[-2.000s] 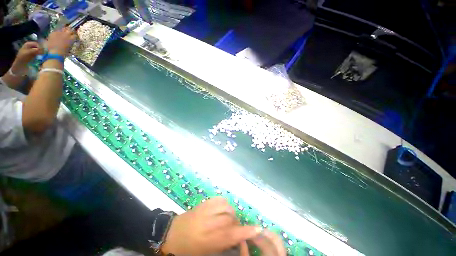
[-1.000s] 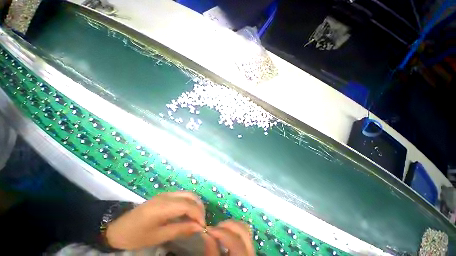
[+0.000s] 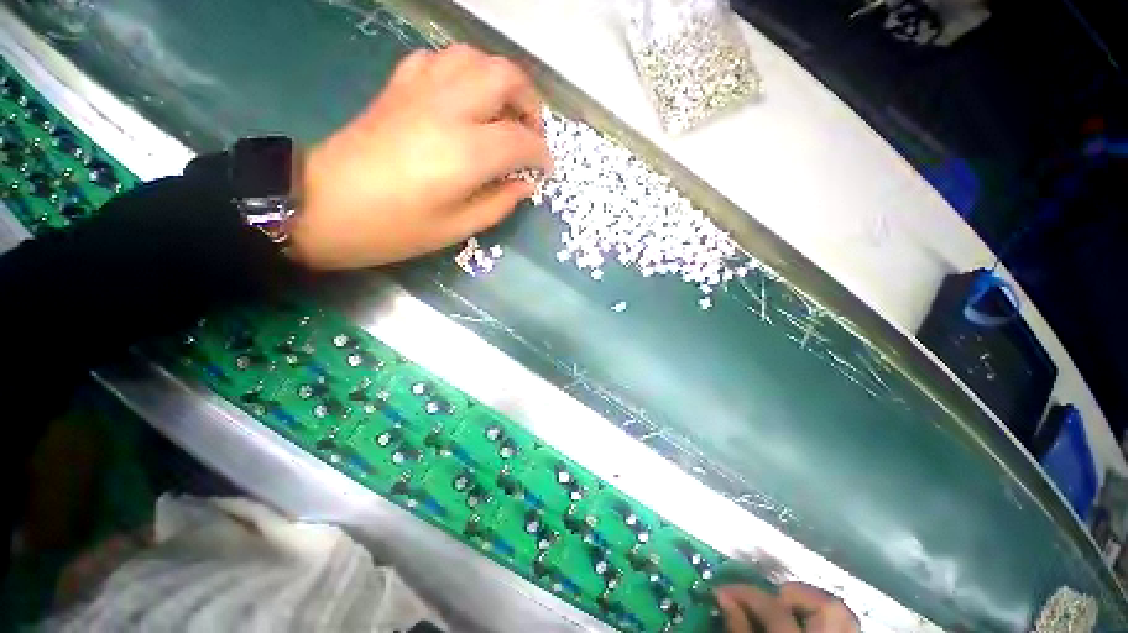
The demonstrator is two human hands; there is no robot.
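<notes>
White components (image 3: pixel 637 223) lie in a loose pile on the dark green belt (image 3: pixel 767 396), with a small cluster apart on the near side. My left hand (image 3: pixel 421 161), with a dark watch at the wrist, is palm down at the pile's left end. Its thumb and fingertips meet at the components; whether any are gripped cannot be told. The green circuit board panel (image 3: pixel 408 433) carries rows of small black, blue and silver components. My right hand (image 3: pixel 786 608) is over the panel's lower right part, cut off by the bottom edge; its fingers are bent, with contents unclear.
A shiny metal rail (image 3: pixel 507 390) runs between panel and belt. Beyond the belt, a white ledge (image 3: pixel 841 186) bears a clear bag of components (image 3: pixel 695 68), a black tray (image 3: pixel 983 359) with a blue ring, and a blue tray (image 3: pixel 1070 460). Another pile (image 3: pixel 1066 615) is at lower right.
My left hand has moved from over the panel, across the rail, to the white pile. My right hand is now apart from it, farther right. The view has shifted; the neighbouring worker is out of view.
</notes>
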